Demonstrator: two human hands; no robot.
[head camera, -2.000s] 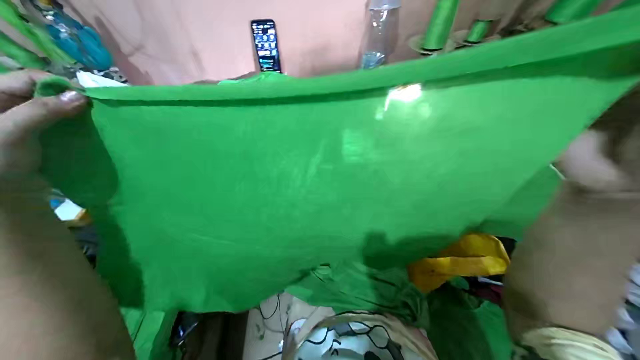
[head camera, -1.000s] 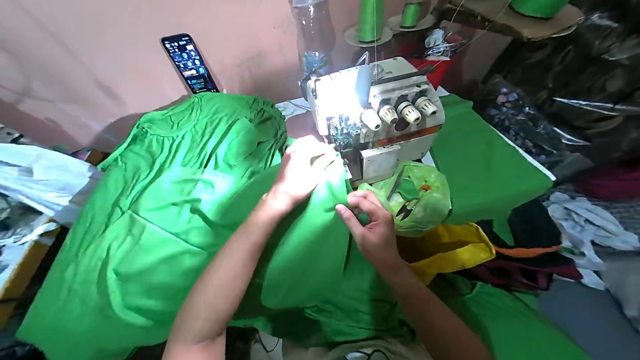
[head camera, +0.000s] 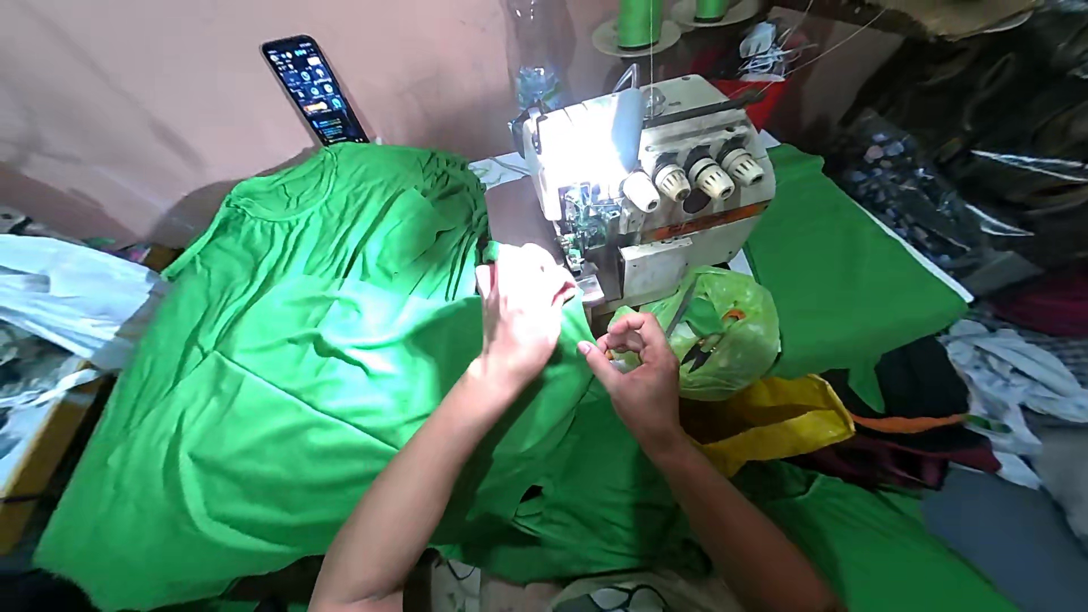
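Observation:
Just in front of the needle area of an overlock sewing machine (head camera: 705, 221), lit by a bright lamp, my left hand (head camera: 525, 310) grips green fabric (head camera: 552, 395); its fingertips are partly lost in glare. My right hand (head camera: 637, 361) pinches the edge of the same fabric between thumb and fingertips, a little to the right and nearer to me. Gathered green garments (head camera: 340, 238) lie spread left of the machine. A translucent green plastic bag (head camera: 739, 327) sits beside my right hand, with small dark-bladed snips (head camera: 701, 353) in it.
A lit phone (head camera: 314, 89) leans on the pink wall. Green thread cones (head camera: 639, 21) and a plastic bottle (head camera: 535, 51) stand behind the machine. Green fabric (head camera: 841, 263) lies to its right, with yellow cloth (head camera: 778, 421) in front. A white plastic bag (head camera: 76, 289) is at far left.
Two seconds ago the green fabric was stretched up between my hands. One second ago it was down at the machine; since then my left hand has stayed at the needle area, my right still at the edge.

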